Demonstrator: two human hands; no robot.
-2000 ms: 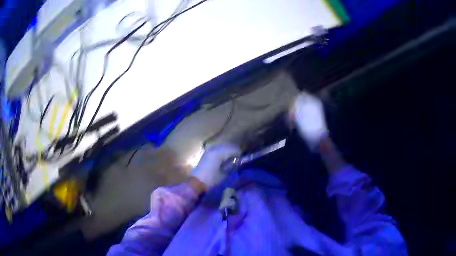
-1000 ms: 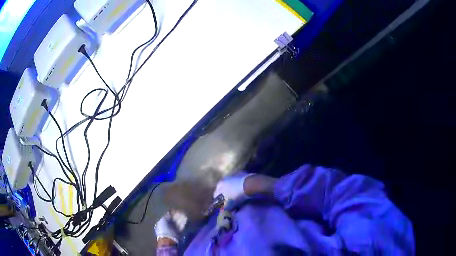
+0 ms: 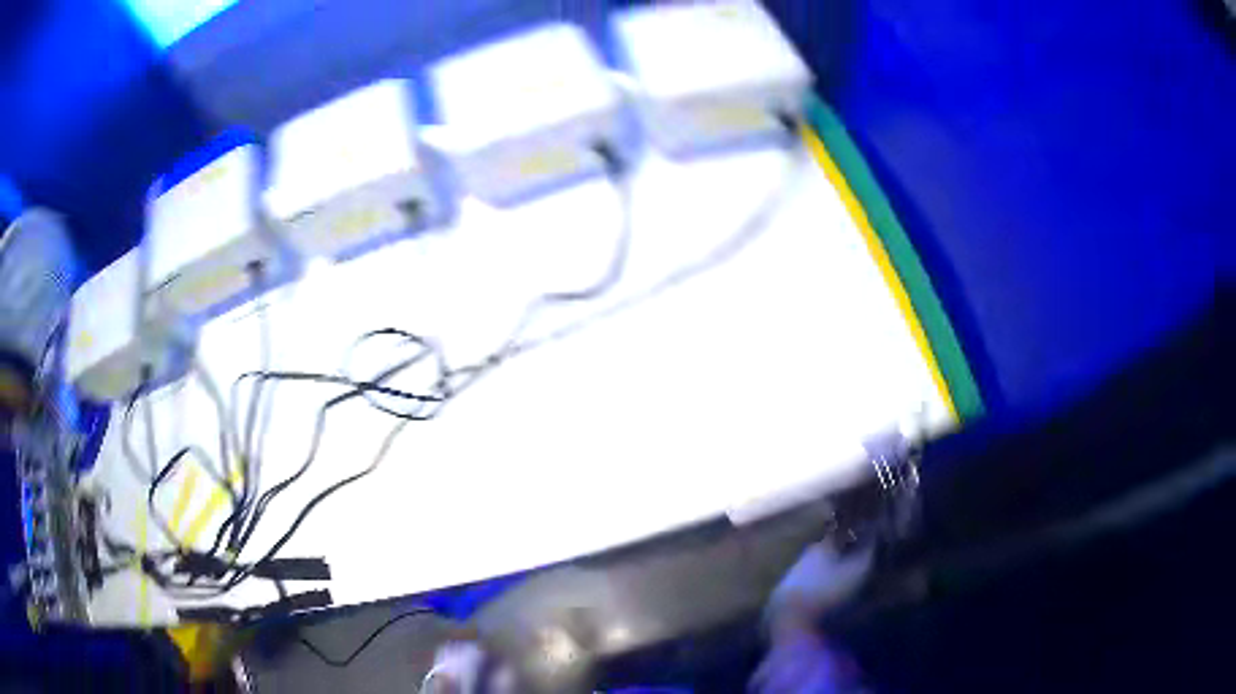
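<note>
Several white mini projectors (image 3: 522, 102) stand in a row along the back of the white bench (image 3: 583, 407), with thin black power cords (image 3: 325, 420) plugged into their near sides. My right hand (image 3: 820, 580), white-gloved and blurred, is just below the bench's front right corner, beside a blurred clip-like item (image 3: 888, 464) at the edge. Whether it holds anything is unclear. My left hand (image 3: 458, 667), also white-gloved, is blurred and cut off by the bottom edge. Its fingers cannot be made out.
Green and yellow edging (image 3: 901, 271) runs down the bench's right side. Cords tangle near black plugs (image 3: 292, 569) at the front left. A power strip (image 3: 54, 529) is at the left edge. A yellow item (image 3: 203, 651) and a greyish surface (image 3: 651, 597) lie below the bench front.
The view has swung so the whole projector row shows. My right hand has moved from near my body to the bench's front right corner. My left hand remains low, now cut off.
</note>
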